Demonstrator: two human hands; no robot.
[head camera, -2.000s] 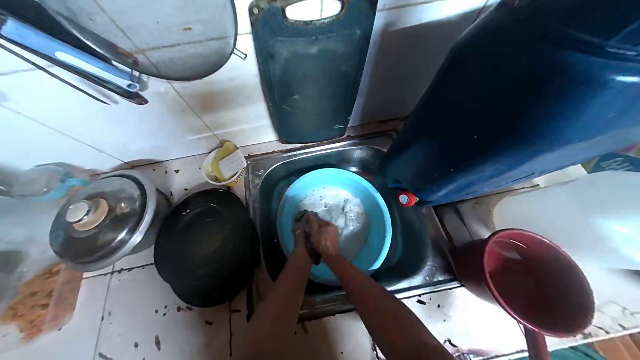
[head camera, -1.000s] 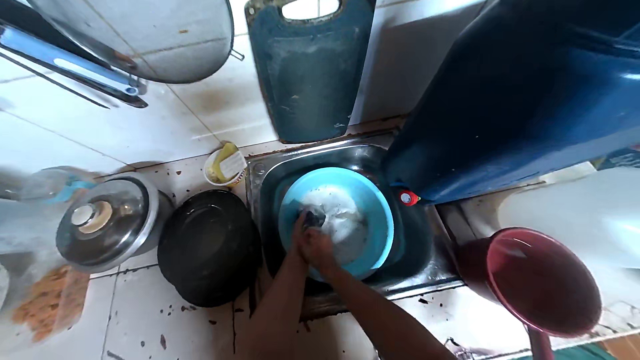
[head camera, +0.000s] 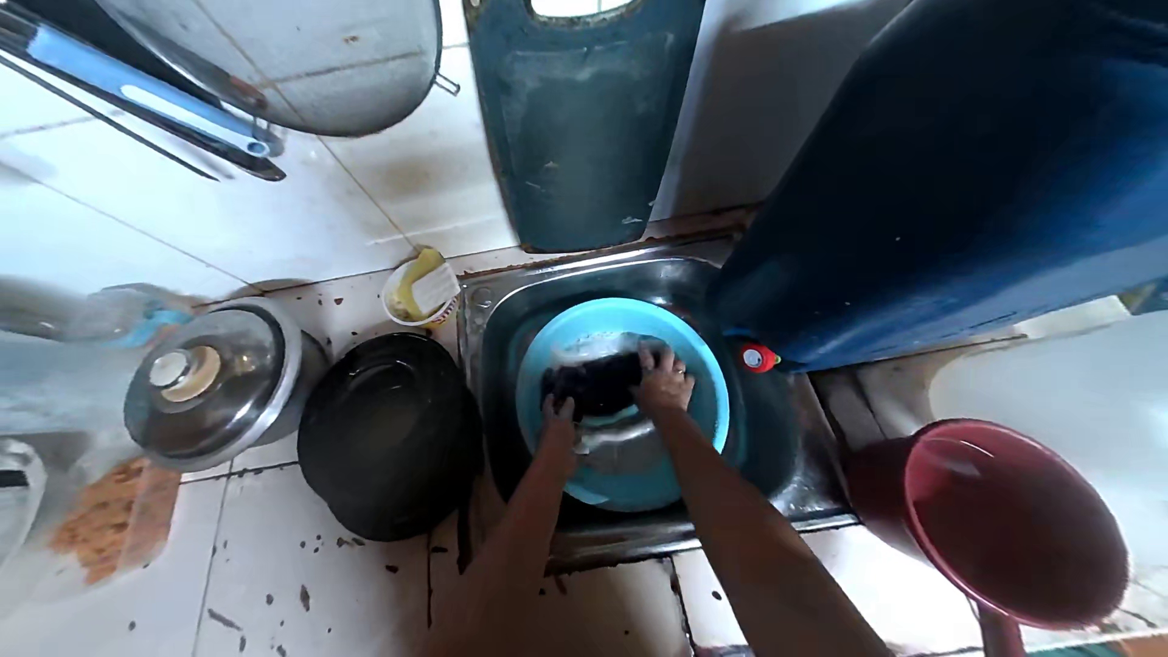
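Observation:
A light blue plastic basin (head camera: 630, 488) with sudsy water sits inside the stainless steel sink (head camera: 776, 456). Across the water in it lies a dark wet cloth (head camera: 602, 381), spread between my two hands. My left hand (head camera: 559, 424) grips the cloth's left end near the basin's left side. At the right end, my right hand (head camera: 664, 381) holds the cloth with its fingers over the edge; a ring shows on one finger. The parts of both hands under the cloth are hidden.
Left of the sink stand a black pan (head camera: 388, 438), a lidded metal pot (head camera: 219, 383) and a small tub (head camera: 422, 290). A large blue container (head camera: 912, 201) with a red cap (head camera: 757, 358) leans over the right side. A red dipper (head camera: 1013, 520) stands at right. A green cutting board (head camera: 593, 128) hangs behind.
My hands were together over a bunched dark thing in the basin; now they are apart, with the dark cloth stretched out between them.

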